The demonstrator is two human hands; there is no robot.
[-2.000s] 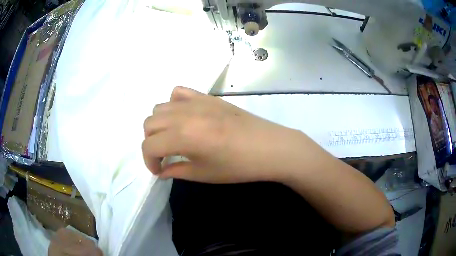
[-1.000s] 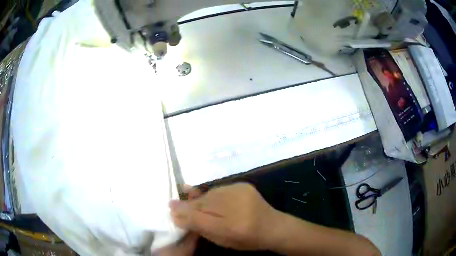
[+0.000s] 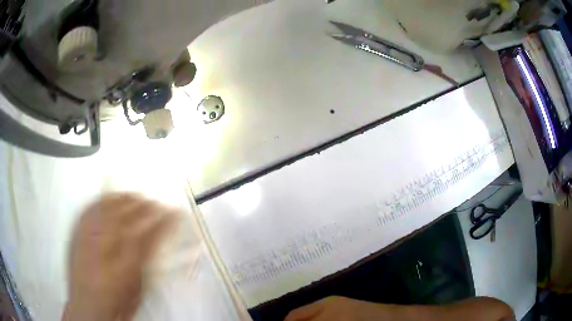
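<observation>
White fabric (image 3: 37,232) covers the left of the machine table, its folded edge (image 3: 210,241) running from the needle area to the bottom rim. My left hand (image 3: 119,251) is blurred, on or just over the cloth below the machine head (image 3: 144,37); its fingertips are not clear. My right hand (image 3: 326,310) is at the bottom rim, mostly cut off, right of the folded edge; its fingers are hidden. A cream knob (image 3: 158,124) sits low on the head. Glare hides the needle and foot. A round metal disc (image 3: 211,109) lies to the right.
Thread snips (image 3: 382,49) with a reddish tail lie on the machine bed. Ruler marks (image 3: 433,182) run along the table front. A phone (image 3: 533,100) stands in an open box (image 3: 511,125) at right. Black-handled scissors (image 3: 489,219) lie on a pale lower shelf (image 3: 502,263).
The view has moved closer to the machine head. My left hand has come up over the cloth near the needle area. My right hand has moved down to the bottom rim.
</observation>
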